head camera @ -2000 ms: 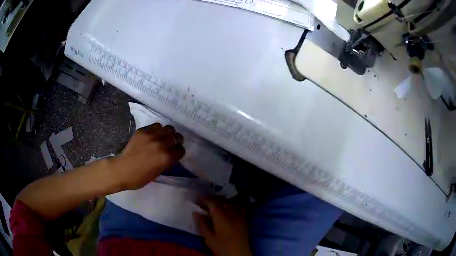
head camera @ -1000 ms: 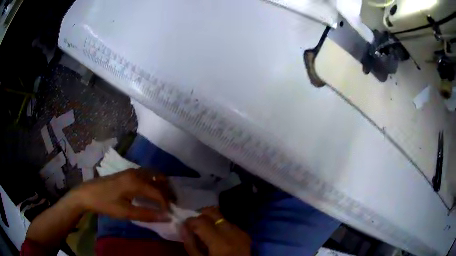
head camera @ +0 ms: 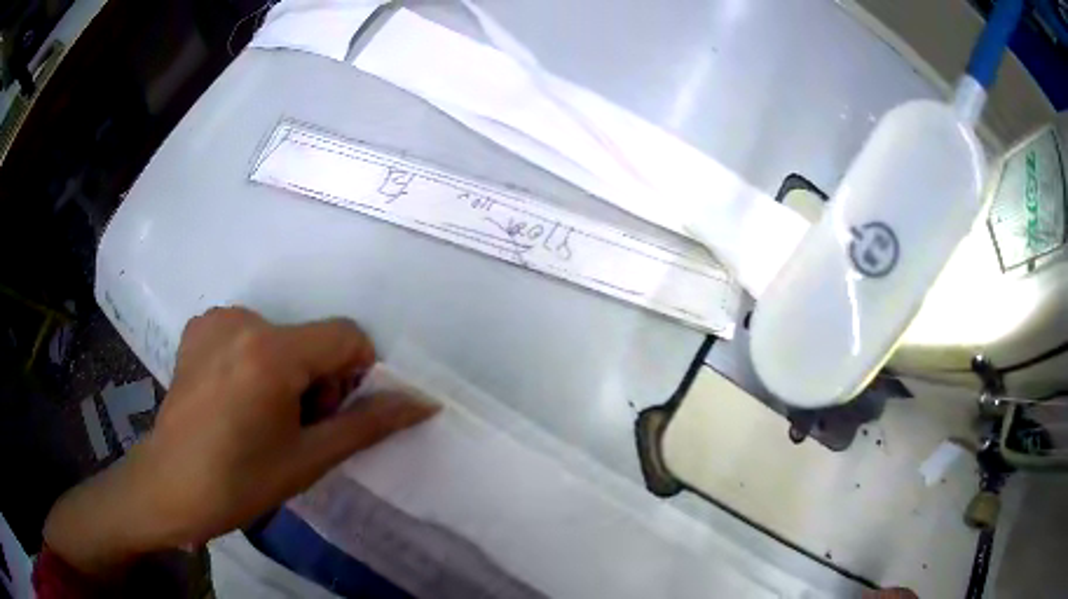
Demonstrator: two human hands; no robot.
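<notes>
My left hand (head camera: 264,421) pinches the left end of a white cloth piece (head camera: 515,497) between thumb and fingers. The cloth stretches across the table's front edge towards the lower right. Only a fingertip of my right hand (head camera: 892,593) shows at the bottom edge, near the cloth's right end; its grip cannot be told. A stiff whitish template (head camera: 445,217) with ruled lines and handwriting lies behind the cloth, its right end near the machine bed. White fabric strips (head camera: 562,129) lie behind the template and run under the lamp.
The white machine lamp (head camera: 873,252) with a blue neck hangs over the needle area and hides most of it. The cream machine bed (head camera: 761,462) is at the right. A small white scrap (head camera: 940,462) lies near the machine head. Scraps lie on the floor at the left.
The view has shifted so the template, strips and lamp show. My left hand has risen from the lap to the table's front edge with cloth. My right hand has moved right, almost out of view.
</notes>
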